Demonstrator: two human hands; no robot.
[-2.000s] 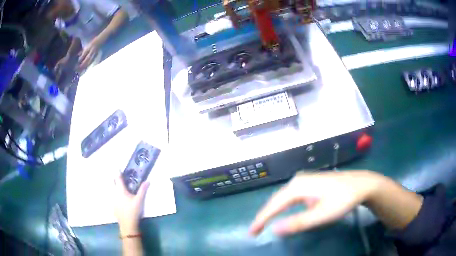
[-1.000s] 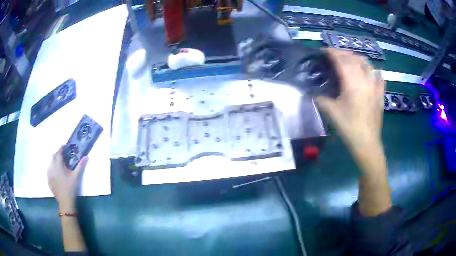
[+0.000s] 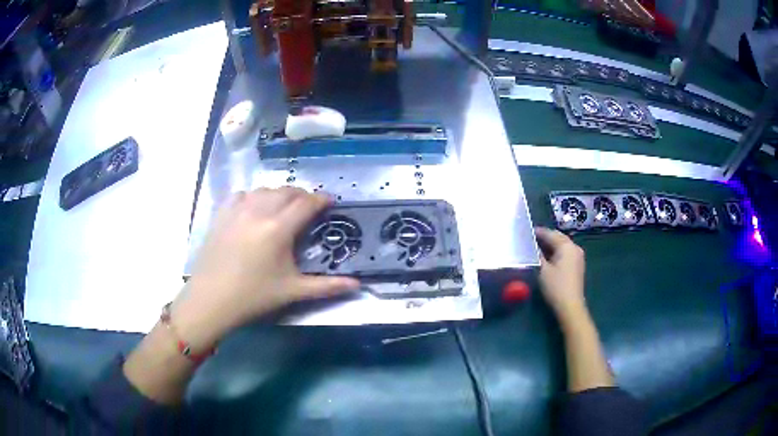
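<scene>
A black fan shroud (image 3: 371,243) lies flat over the silver fixture (image 3: 426,305) at the front of the benchtop machine. Two round openings show; my left hand covers its left end. My left hand (image 3: 256,251) grips this end, thumb on the near edge and fingers on the far edge. My right hand (image 3: 563,272) is at the machine's right edge, beside the red button (image 3: 515,292). It shows no object, and its fingers are partly curled. Another shroud (image 3: 100,173) lies on the white sheet (image 3: 128,255) at left.
The red barrel (image 3: 296,64) and copper-orange head parts hang behind the blue rail (image 3: 354,145). Two white rounded pieces (image 3: 316,123) are near the rail. Shrouds (image 3: 606,210) form a row at right. A thin stick (image 3: 415,335) and grey cable (image 3: 471,375) are in front.
My left hand has brought its shroud from the white sheet onto the fixture. My right hand has let go of its shroud and moved down; the row at right now reaches nearer the machine.
</scene>
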